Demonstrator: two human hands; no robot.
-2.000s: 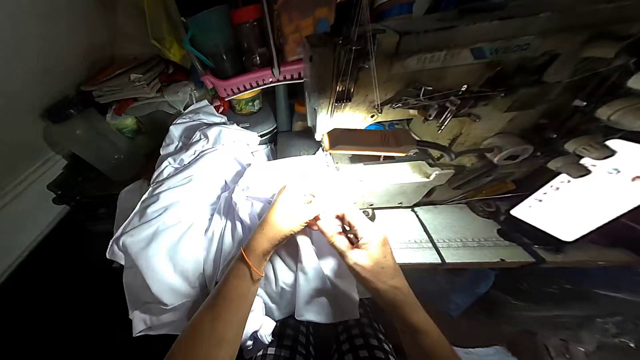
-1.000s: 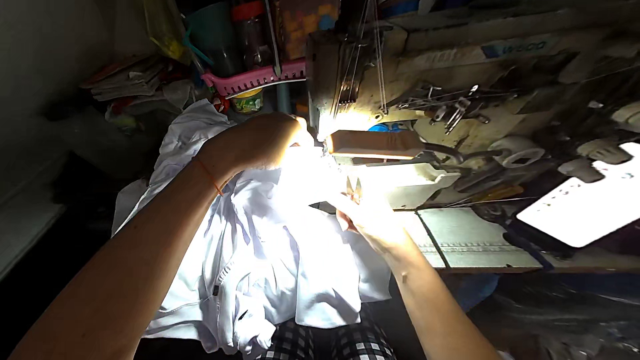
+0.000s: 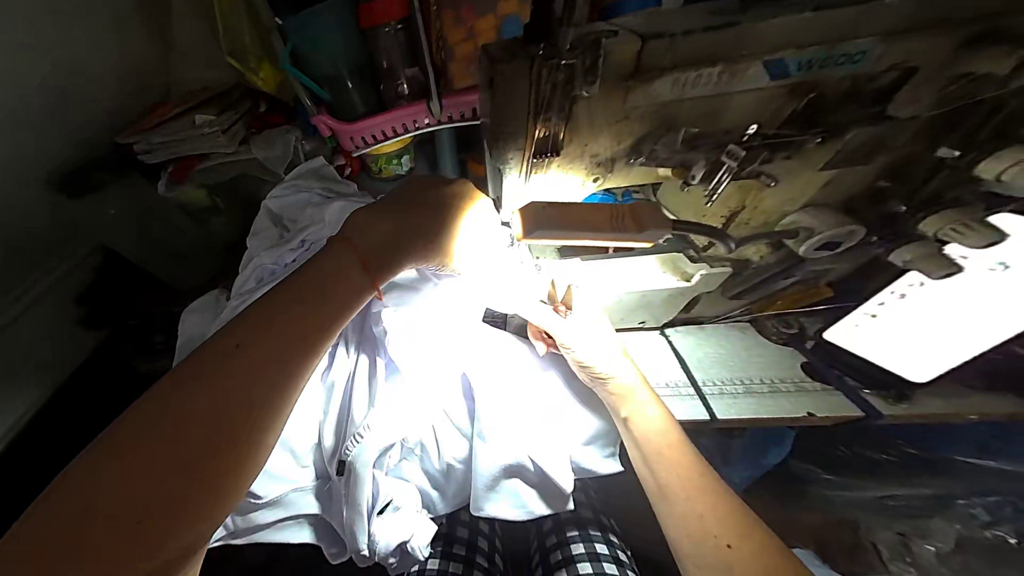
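A white garment lies bunched over my lap and the machine's edge. My left hand is over its upper part, close to the needle area of the industrial sewing machine; glare hides its fingertips, so its grip cannot be made out. Held in my right hand are small thread snips, their two points apart and directed up, just right of the glare. A dark strip, perhaps a label, lies beside my right fingers on the cloth. The machine's lamp shines on both hands.
Behind the garment stand a pink plastic basket and a small tub with a yellow lid. Folded papers or cloths are stacked at the left. A white open tray sits under the lamp, and a bright white panel is at the right.
My left hand has moved up and forward from the middle of the cloth to beside the machine's needle area. The snips' spread points now show above my right hand.
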